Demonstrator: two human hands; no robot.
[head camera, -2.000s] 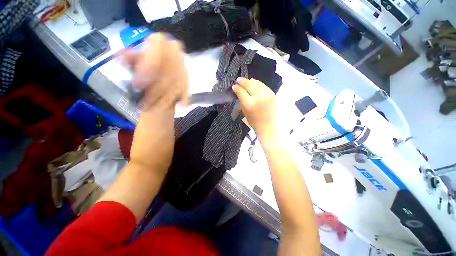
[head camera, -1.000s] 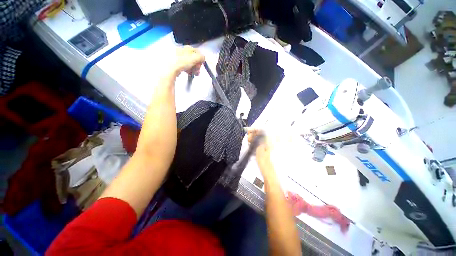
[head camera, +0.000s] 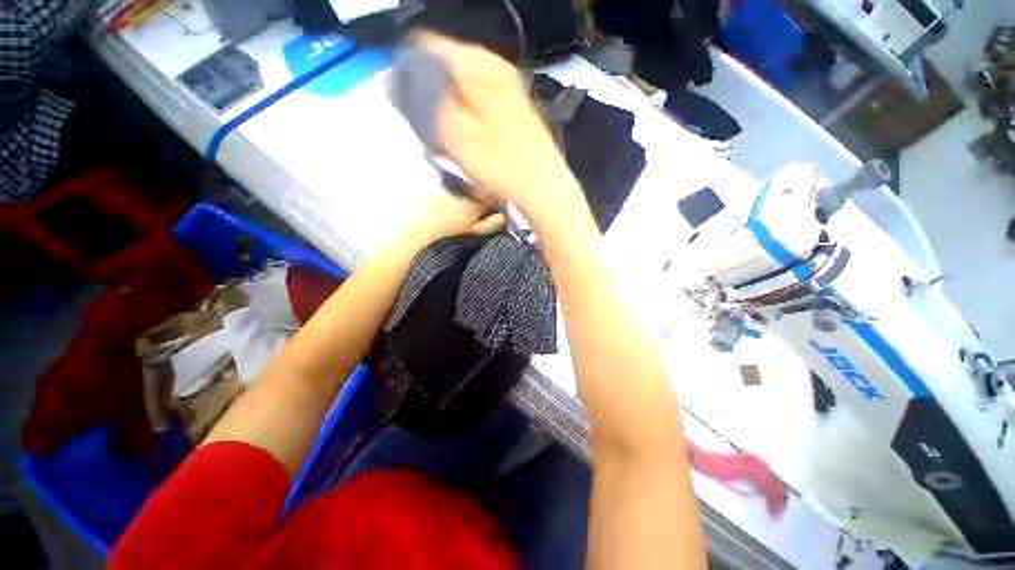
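Observation:
A bundle of cut pieces (head camera: 445, 323), black with grey-black checked fabric (head camera: 506, 292), hangs over the table's front edge. My left hand (head camera: 459, 216) is closed at the bundle's upper end, its fingers partly hidden. My right hand (head camera: 484, 128) is raised above it, crossing over to the left, blurred. It grips a blurred dark grey strip (head camera: 421, 95). A small white piece, likely the ticket (head camera: 518, 223), shows between the hands and the bundle. More black cloth (head camera: 601, 145) lies behind my right forearm.
The JACK sewing machine (head camera: 851, 373) stands on the right. A pink scrap (head camera: 740, 473) and a brown square (head camera: 750, 375) lie near it. Dark bundles (head camera: 545, 28) lie at the far side. A blue bin (head camera: 206, 228) with tan and white cloth is at lower left.
My right hand has swung from the bundle's right side up and across to the left with the strip. My left hand has come down to the bundle's top.

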